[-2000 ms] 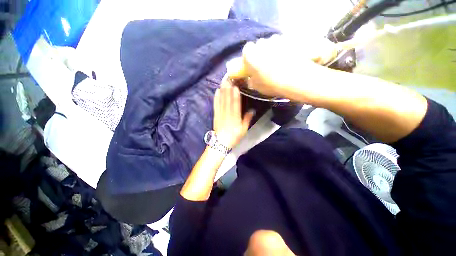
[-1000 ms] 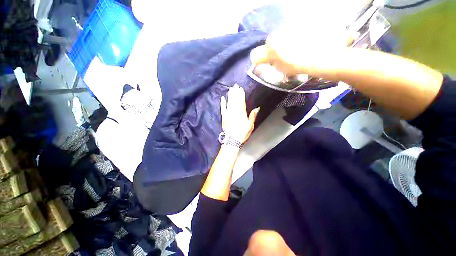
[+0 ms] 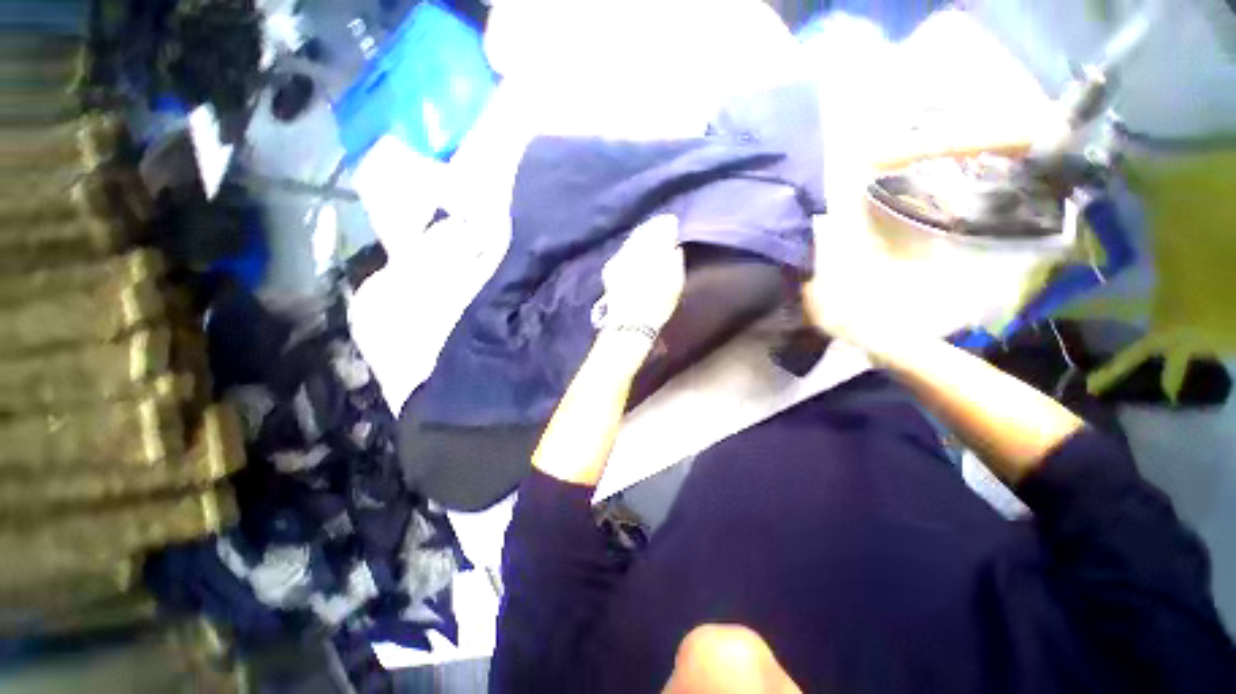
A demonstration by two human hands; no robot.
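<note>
A navy jacket (image 3: 542,312) lies over the dark grey padded buck (image 3: 468,461), whose rounded end shows at lower left. My left hand (image 3: 643,282) is on the jacket near its inner edge; its fingers look bunched, but glare hides whether they grip cloth. My right hand (image 3: 838,301) is at the jacket's right edge, washed out by glare, so its fingers are not clear. The steam iron (image 3: 960,194) sits at the right on a bright surface, apart from my right hand.
A blue crate (image 3: 427,84) stands at upper left. A heap of navy and checked pieces (image 3: 339,475) lies at left, beside brown-gold stacked garments (image 3: 109,407). Yellow cloth (image 3: 1186,258) hangs at right. The white table cover (image 3: 705,407) shows under the buck.
My right hand has let go of the iron and moved to the jacket's right edge. The jacket's inner part has shifted, baring more of the buck. The view has swung left.
</note>
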